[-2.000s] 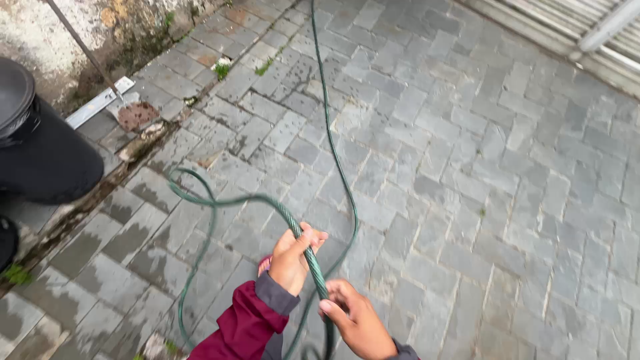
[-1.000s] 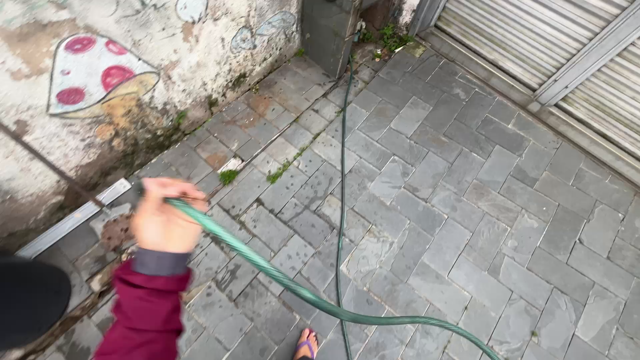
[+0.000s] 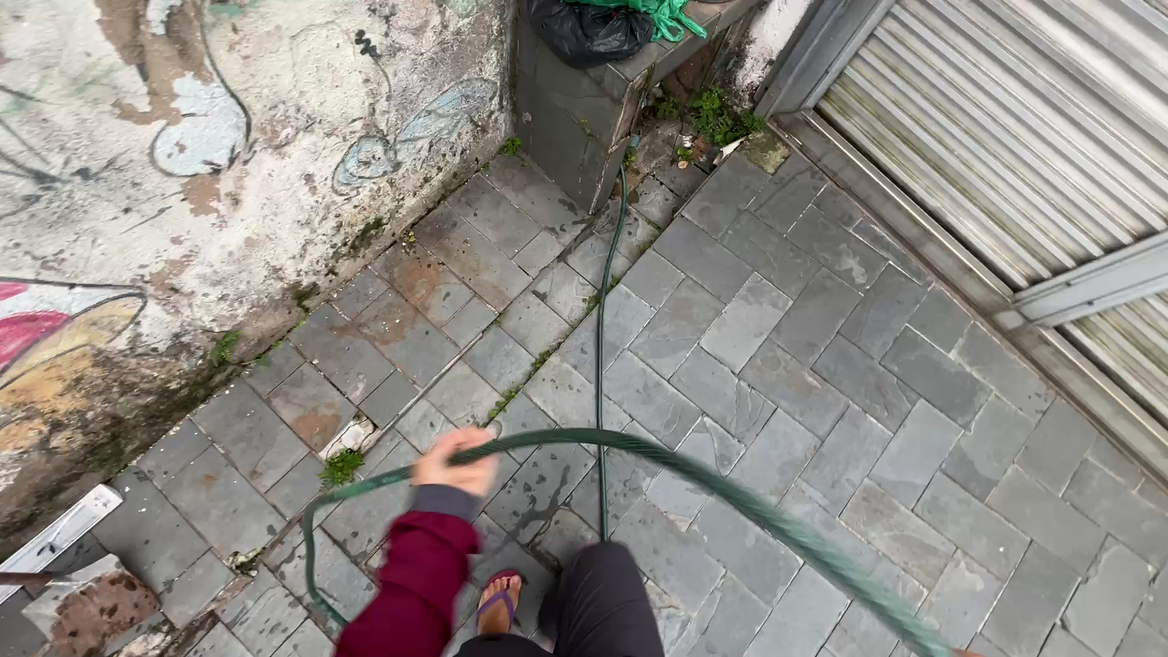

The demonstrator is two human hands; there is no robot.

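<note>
My left hand (image 3: 456,463), in a maroon sleeve with a grey cuff, is closed around a green garden hose (image 3: 766,511). From the hand the hose arches to the lower right, blurred, and also hangs in a bend on the left. Of my right hand only a sliver of skin may show at the bottom edge, by the hose; what it does is hidden. A further length of hose (image 3: 599,365) runs along the paving from the tiled block in the corner down to my knee.
Slate paving (image 3: 821,438) surrounds my sandalled foot (image 3: 499,602). A painted, peeling wall (image 3: 274,137) stands left, a metal shutter (image 3: 967,137) right. Black and green plastic bags (image 3: 593,32) rest on a tiled block (image 3: 566,119). At lower left lie a white strip (image 3: 64,534) and a stained stone block (image 3: 96,607).
Two seconds ago both hands were on the hose, close together; now the left is apart from the right. The view has swung toward the corner with the bags.
</note>
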